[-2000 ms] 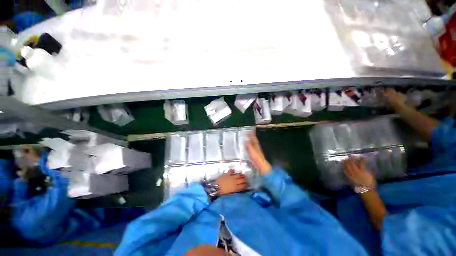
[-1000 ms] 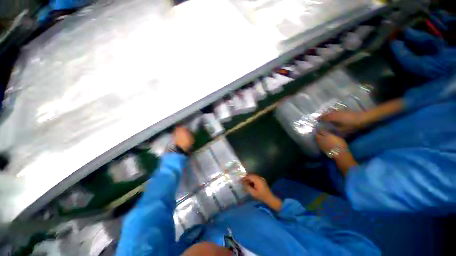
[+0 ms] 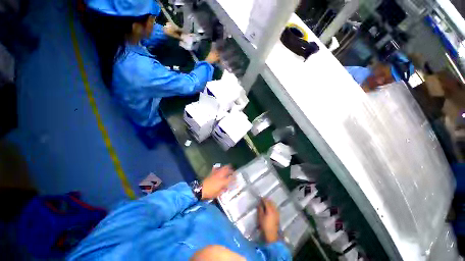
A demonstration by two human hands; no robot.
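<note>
The clear blister tray [image 3: 253, 178] lies tilted in view in front of me, its pockets filled with pale oblong units. My left hand [image 3: 217, 182], with a watch at the wrist, is spread at the tray's left edge and holds nothing that I can see. My right hand [image 3: 268, 219] is over the tray's middle, fingers bent down onto the pockets; blur hides whether it grips anything. Small white packed units [image 3: 280, 154] lie along the green belt beyond the tray, some with dark or red print.
White cartons [image 3: 233, 127] are piled past the tray. A worker in blue [image 3: 148, 76] handles units farther along the belt. The white shelf [image 3: 331, 117] runs above the belt, with a glossy plastic sheet and a black and yellow roll. Another person is beyond it.
The view has swung left, showing the neighbouring worker and the floor. My left hand has come back from the belt to the tray; my right hand has moved from the tray's edge onto its pockets.
</note>
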